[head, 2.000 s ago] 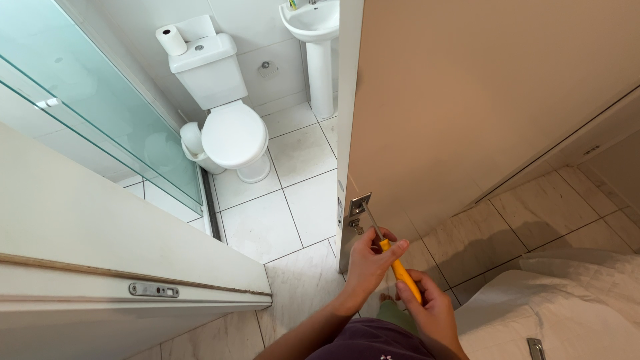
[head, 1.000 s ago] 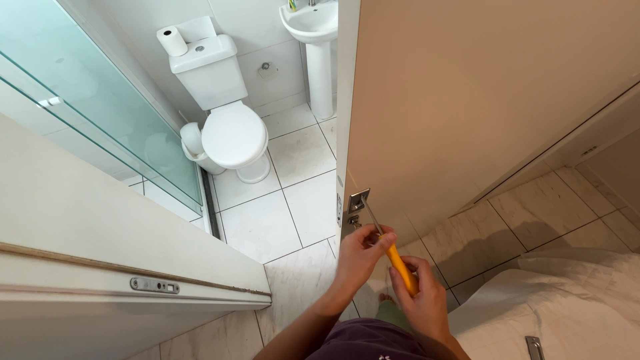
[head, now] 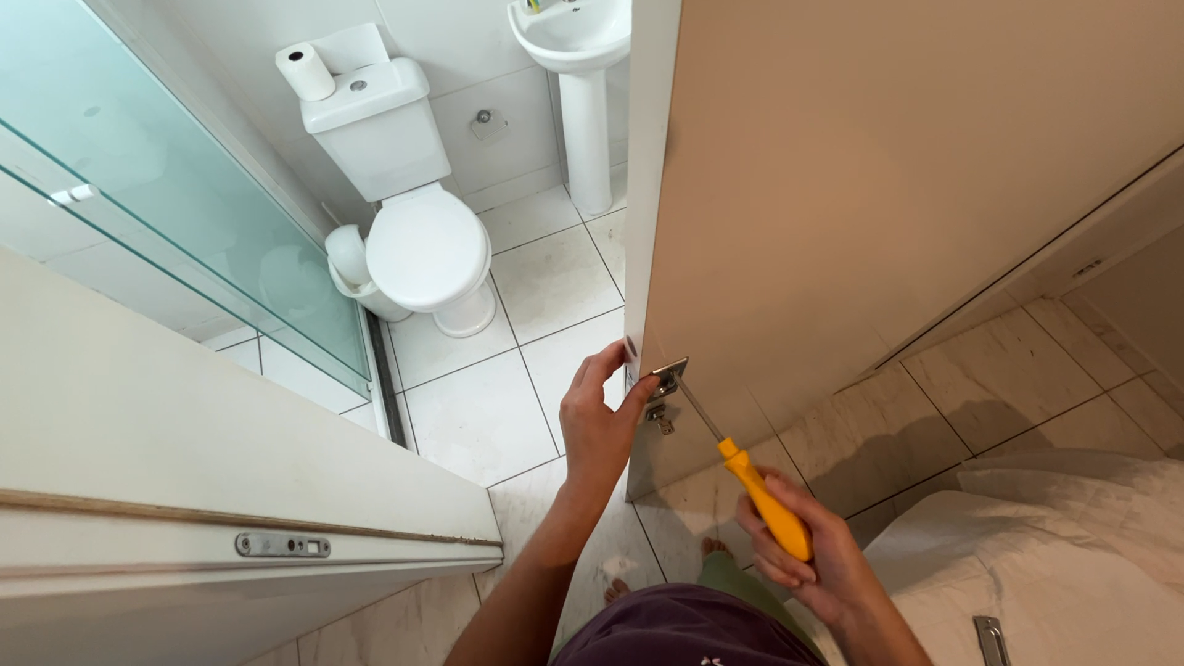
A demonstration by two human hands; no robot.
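In my right hand point(head: 795, 546) is a screwdriver with a yellow handle point(head: 770, 504). Its metal shaft runs up and left to a square metal plate point(head: 670, 377) on the face of the door point(head: 860, 185), near the door's edge. My left hand point(head: 601, 407) is at that edge, its thumb on the plate and its fingers around the far side. Just below the plate a lock cylinder with a key or small knob point(head: 660, 419) sticks out of the door. Whether the screwdriver's tip sits in a screw is too small to tell.
A strike plate point(head: 282, 545) is set in the door frame at left. Beyond the doorway stand a toilet point(head: 428, 245), a pedestal washbasin point(head: 585, 129) and a glass shower screen point(head: 213, 203). A metal plate point(head: 991, 640) lies on the white cloth point(head: 1045, 546) at lower right.
My left hand has moved from the screwdriver's shaft up to the door edge and the plate. My right hand still holds the yellow handle.
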